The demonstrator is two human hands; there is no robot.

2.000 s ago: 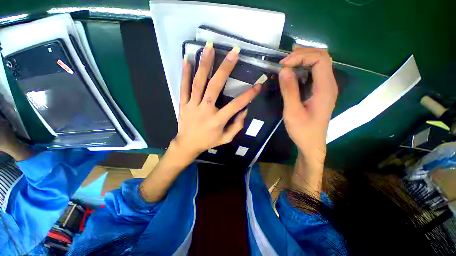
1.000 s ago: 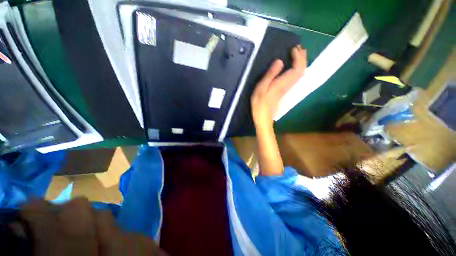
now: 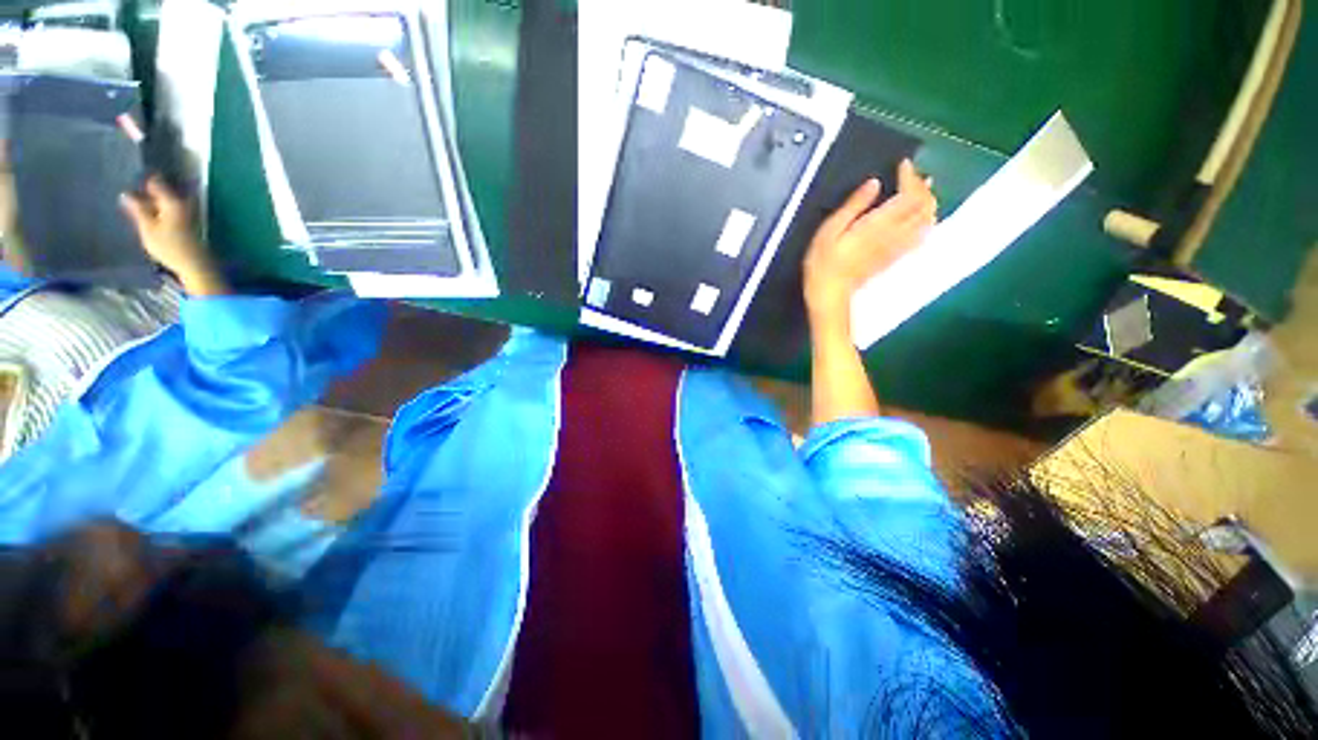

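A tablet back cover lies inner face up in front of me, matte black with several pale adhesive pads. It rests at a tilt on a white separator sheet. My right hand is just right of it, over the black mat and the long white liner strip; its fingers are loosely bent and hold nothing visible. My left hand seems to be the dark, blurred shape low at the left, close to the camera; its fingers and anything in it cannot be made out.
A glossy cover on white sheets lies to the left. Further left, a co-worker's hand is beside another cover. A brown carton and a clear bluish bag are at the right. A black mat lies between the covers.
Both hands have left the cover. My left hand has dropped from view over it to the blurred lower left; my right hand has moved onto the mat and strip. The view has shifted.
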